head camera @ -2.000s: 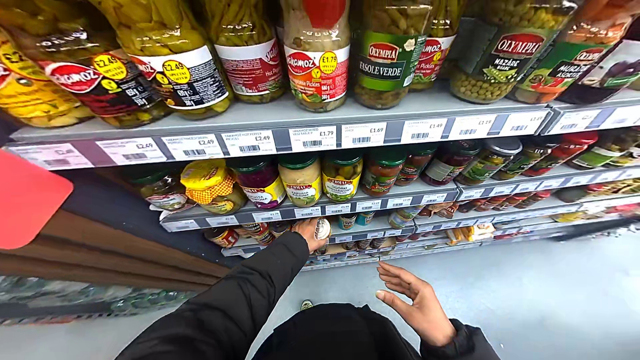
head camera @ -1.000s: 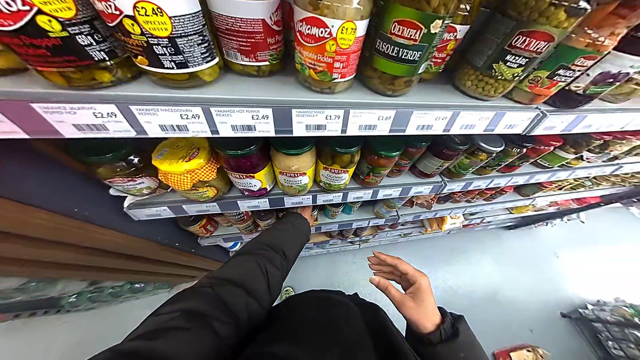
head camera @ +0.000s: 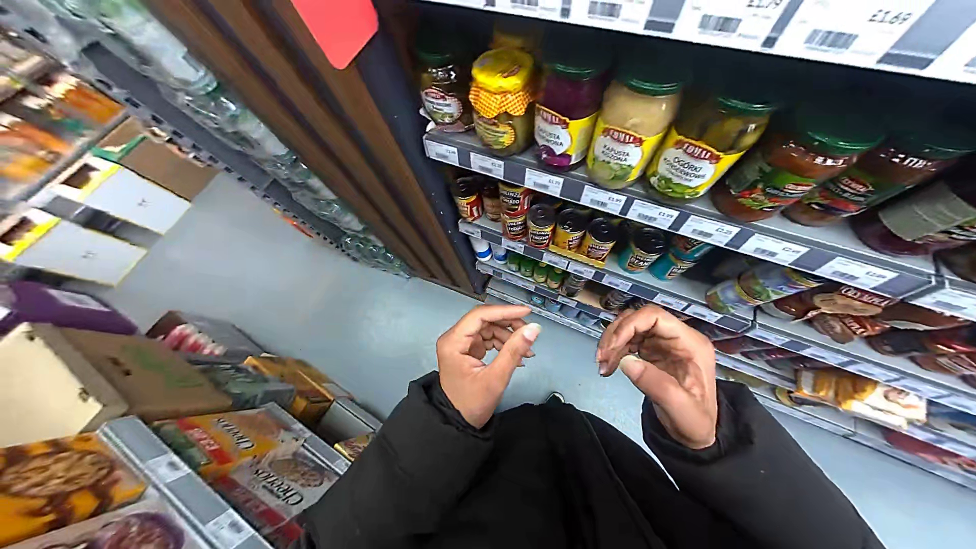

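Note:
My left hand (head camera: pixel 488 362) is raised in front of my body, fingers curled and apart from the thumb, holding nothing. To its right is my right hand (head camera: pixel 662 370), also empty with curved fingers, and a gap of floor shows between the two. Neither hand touches the shelves. Beyond them stands a shelf row of glass jars with green lids, among them a jar of pale shredded cabbage (head camera: pixel 631 133), a jar of pickled gherkins (head camera: pixel 709 149) and a jar with a yellow checked cover (head camera: pixel 502 103). Food cans (head camera: pixel 570 229) stand on the shelf below.
A grey shelf edge with price tags (head camera: pixel 602 200) runs across the right side. Brown slatted panels (head camera: pixel 366 160) end the shelving. Cereal boxes (head camera: pixel 252 457) fill a shelf at lower left, near my left sleeve. Grey floor (head camera: pixel 358 320) runs between the shelves.
My left hand has drawn back from the lower shelf, where it reached among the goods, and is now before my body near the right hand. The view has swung left.

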